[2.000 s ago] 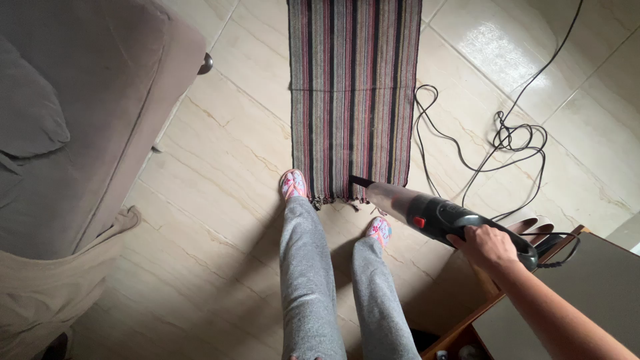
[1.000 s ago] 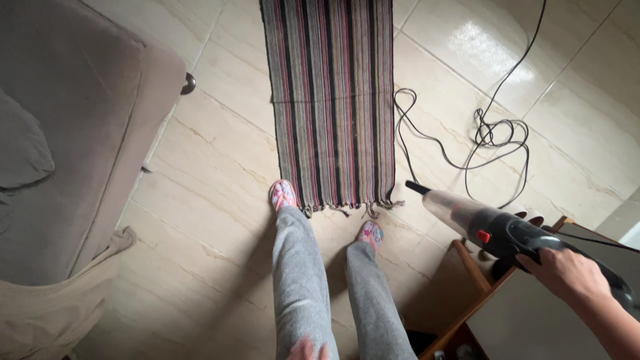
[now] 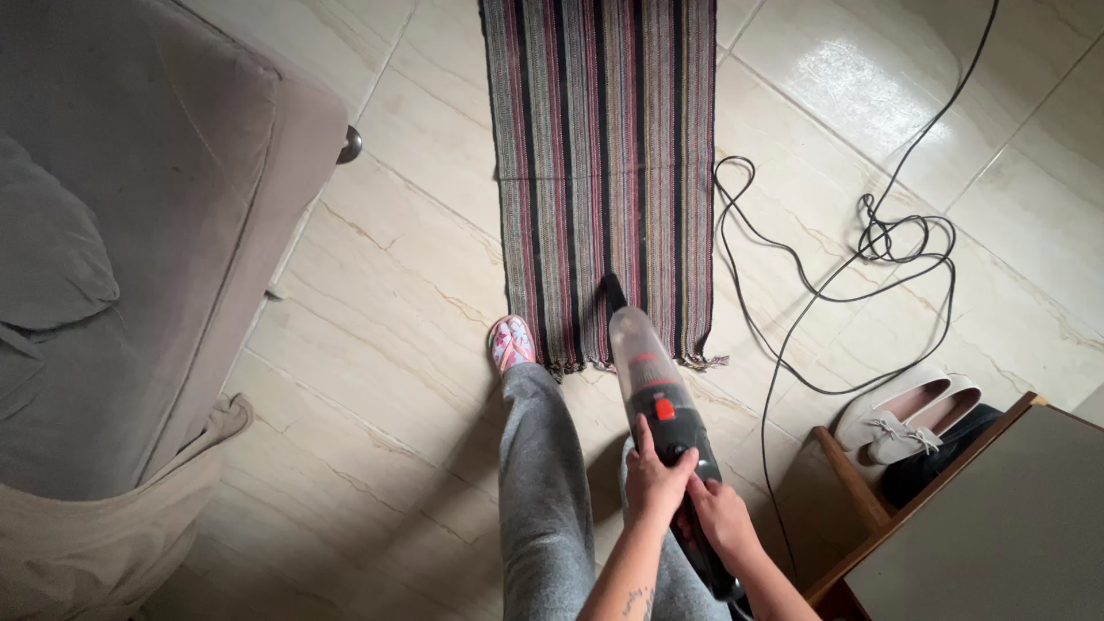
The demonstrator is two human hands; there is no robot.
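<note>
A black handheld vacuum cleaner (image 3: 662, 408) with a clear dust cup and a red button points away from me. Its narrow black nozzle (image 3: 613, 291) is over the near part of a striped woven rug (image 3: 604, 172). My left hand (image 3: 657, 479) is on the body behind the red button, fingers along its side and top. Around the rear handle is my right hand (image 3: 723, 517), just behind and to the right of the left one. At the rug's fringed near end, my left foot wears a flowered flip-flop (image 3: 512, 343); the vacuum hides the other foot.
A grey upholstered sofa (image 3: 172, 216) with a loose beige cover (image 3: 112, 526) stands at left. A thin black cord (image 3: 806, 285) lies looped on the tiled floor at right. Light slip-on shoes (image 3: 897, 414) sit beside a wood-edged cabinet (image 3: 992, 509) at lower right.
The vacuum has swung left from beside the rug to over its near end. My left hand, low near my leg a second ago, has come onto the vacuum.
</note>
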